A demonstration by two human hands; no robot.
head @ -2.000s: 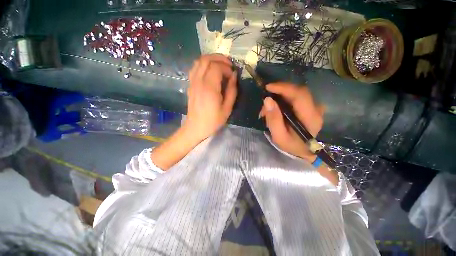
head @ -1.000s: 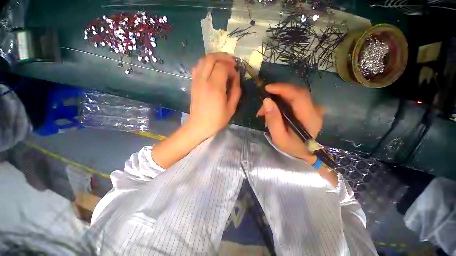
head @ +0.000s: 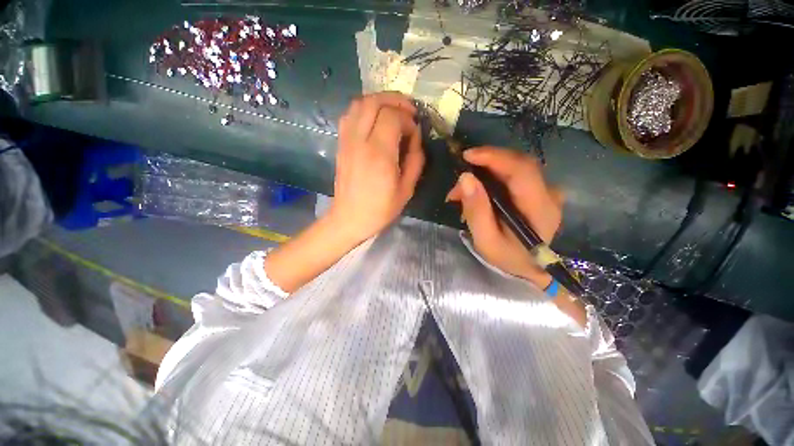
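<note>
My right hand point(head: 514, 205) holds a dark soldering iron point(head: 514, 215) like a pen, its tip at the cream tape pad point(head: 447, 106). My left hand point(head: 376, 165) rests at the pad's left side, fingers curled and pinched close to the tip. The solder wire point(head: 218, 105) runs from the spool point(head: 54, 71) to my left hand. What the left fingertips hold is too small and hidden to tell apart from the wire. Dark lead wires point(head: 531, 74) lie heaped on the tape to the right. A pile of small red and white components point(head: 222, 57) lies to the left.
A round tan dish point(head: 703, 104) with silvery bits stands right of the wires. A small red light point(head: 731, 185) shows at the right. Clear trays point(head: 622, 296) lie below the bench edge. A blue stool or crate point(head: 100, 187) is at lower left. White sleeves of other people show at both sides.
The bench items have shifted slightly right and down in the view. My left hand has moved slightly right with them. The iron stays at the work point in my right hand.
</note>
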